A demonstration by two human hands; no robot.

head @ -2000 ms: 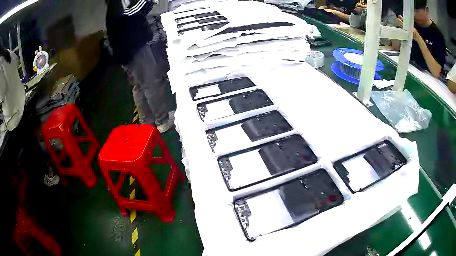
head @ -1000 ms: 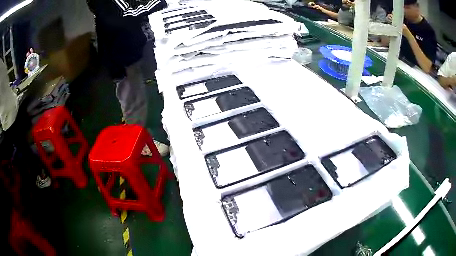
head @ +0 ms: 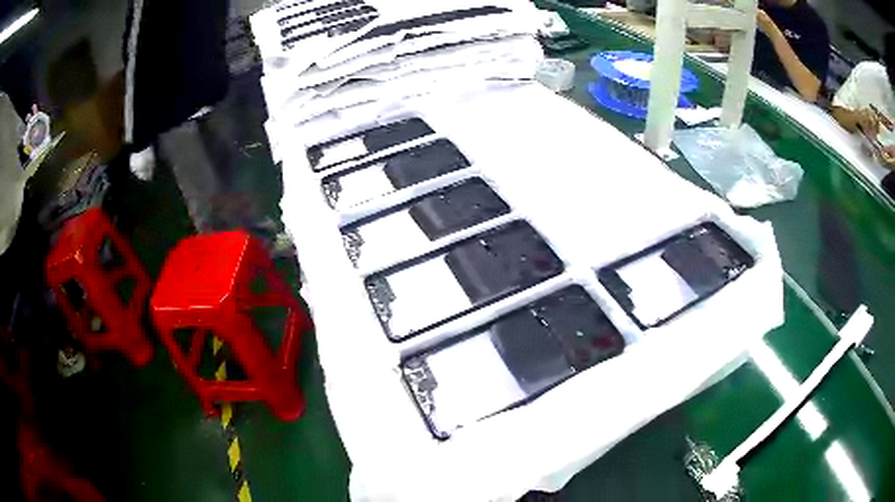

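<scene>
Neither of my hands is in view. A white foam packing tray lies in front of me on the green bench. Several black phone middle frames lie in its pockets in a slanting column on the left; the nearest frame is the largest in view. One more frame lies apart in a pocket at the right edge. Each frame shows an open window at its left end and dark film on its right part. Behind, stacked white trays have ragged layered edges and hold more black frames.
Red stools stand left on the green floor. A person in dark clothes stands behind them. Right of the tray are a blue reel, a white post, a clear bag and a white strip. People sit beyond.
The view has shifted, so the trays and frames sit further left and higher. The standing person has moved left and turned. More of the white strip's near end shows. The frames stay in their pockets.
</scene>
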